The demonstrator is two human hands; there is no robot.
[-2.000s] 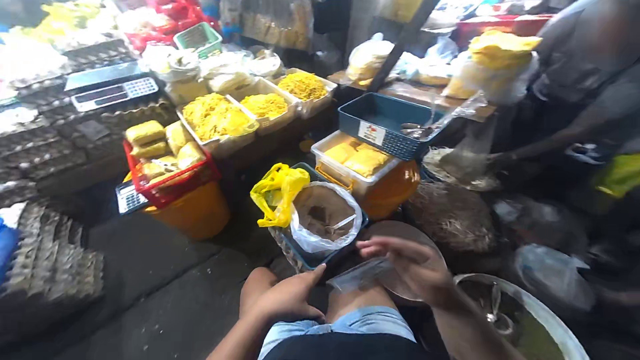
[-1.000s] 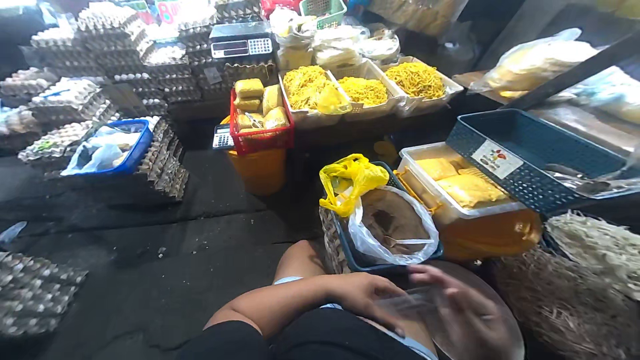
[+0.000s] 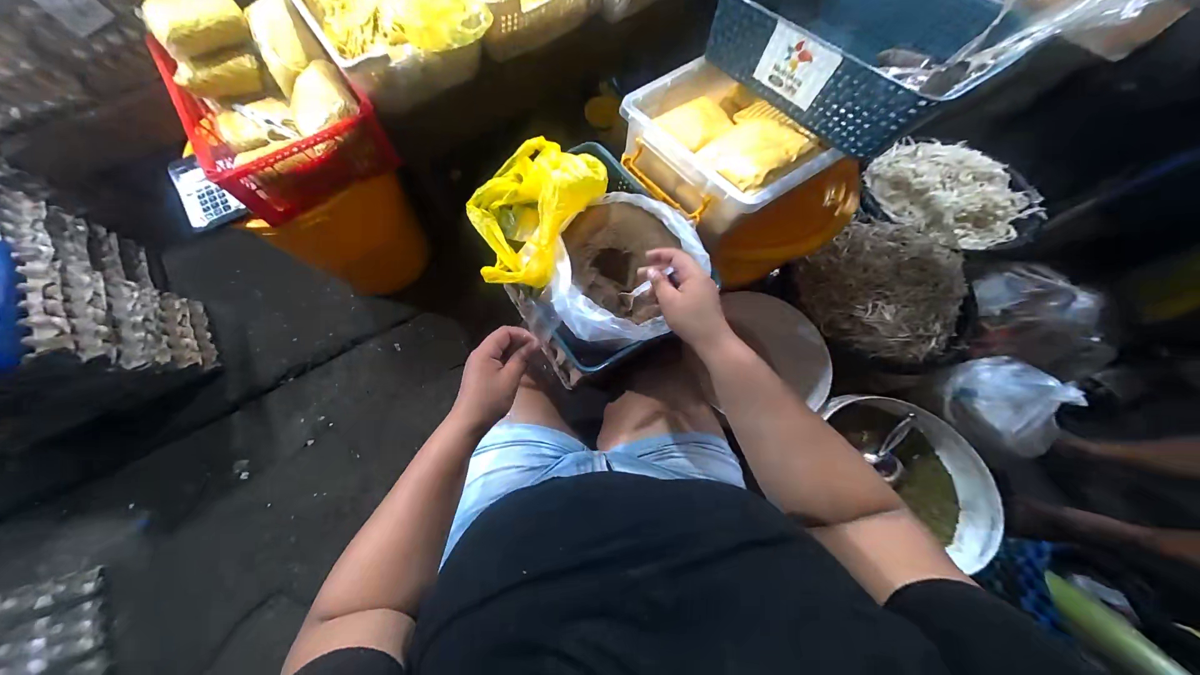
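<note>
My right hand (image 3: 687,295) is over the right side of a white plastic bag (image 3: 595,314) lined open around brown powder (image 3: 619,234). Its fingers pinch a small whitish handle, perhaps a spoon's, that reaches down to the powder. My left hand (image 3: 494,375) hovers by the near left corner of the dark basket (image 3: 609,356) that holds the bag, thumb and fingertips close together; whether anything thin is between them cannot be told. A yellow plastic bag (image 3: 539,206) lies on the basket's left side, against the white bag.
Left stand a red basket (image 3: 309,159) of yellow packs, a calculator-like device (image 3: 206,194) and egg trays (image 3: 84,291). Right are a clear tub (image 3: 666,169), a blue basket (image 3: 797,75), shredded brown stuff (image 3: 886,291) and a round pan (image 3: 980,506). Another person's forearms (image 3: 1125,539) show at far right.
My hands were close together over my lap; now they are apart, the right over the powder bag and the left beside the basket. The view has tilted down.
</note>
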